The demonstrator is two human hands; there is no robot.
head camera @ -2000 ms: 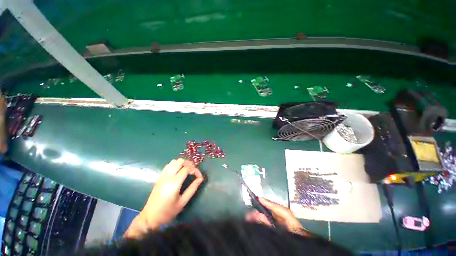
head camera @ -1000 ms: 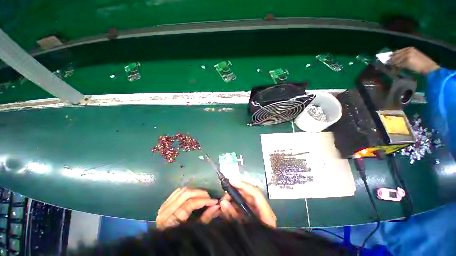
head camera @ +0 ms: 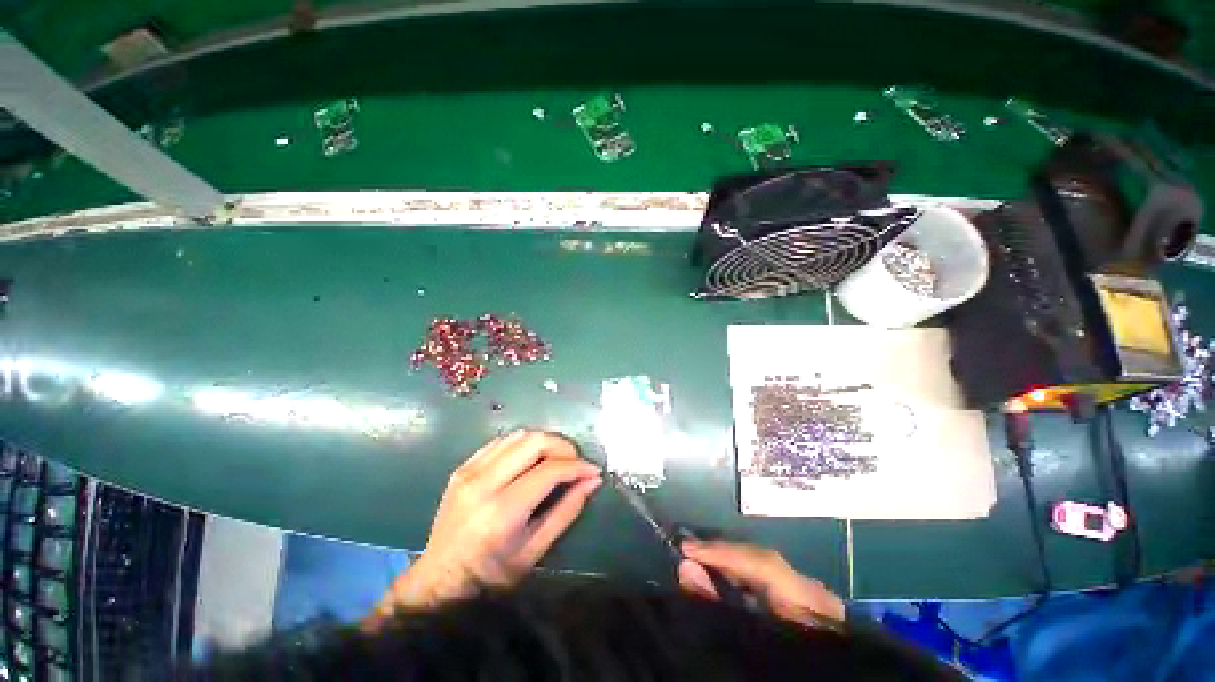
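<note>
A small circuit board [head camera: 636, 429], pale with glare, lies on the dark green bench in front of me. My right hand [head camera: 757, 576] holds the soldering iron [head camera: 676, 536] by its dark handle, its thin tip pointing up-left near the board's lower left corner. My left hand [head camera: 522, 504] is left of the board, thumb and index finger brought together near the iron's tip. Whether they pinch a small part is too small to tell. A loose pile of small dark red components [head camera: 477, 349] lies up-left of the board. My head's dark edge hides the lower part of both wrists.
A pale card [head camera: 933, 466] with dark slender pieces lies right. Behind it stand a black fan [head camera: 800, 240] and a white tub [head camera: 979, 273]. The soldering station [head camera: 1033, 313] with yellow sponge [head camera: 1137, 328] is far right, a pink-white device [head camera: 1089, 520] below. More boards [head camera: 606, 128] lie along the belt.
My left hand has moved from the pile to beside the board. The iron's tip has lowered toward the board's near end. Another person's hand, seen at the right a second ago, is gone.
</note>
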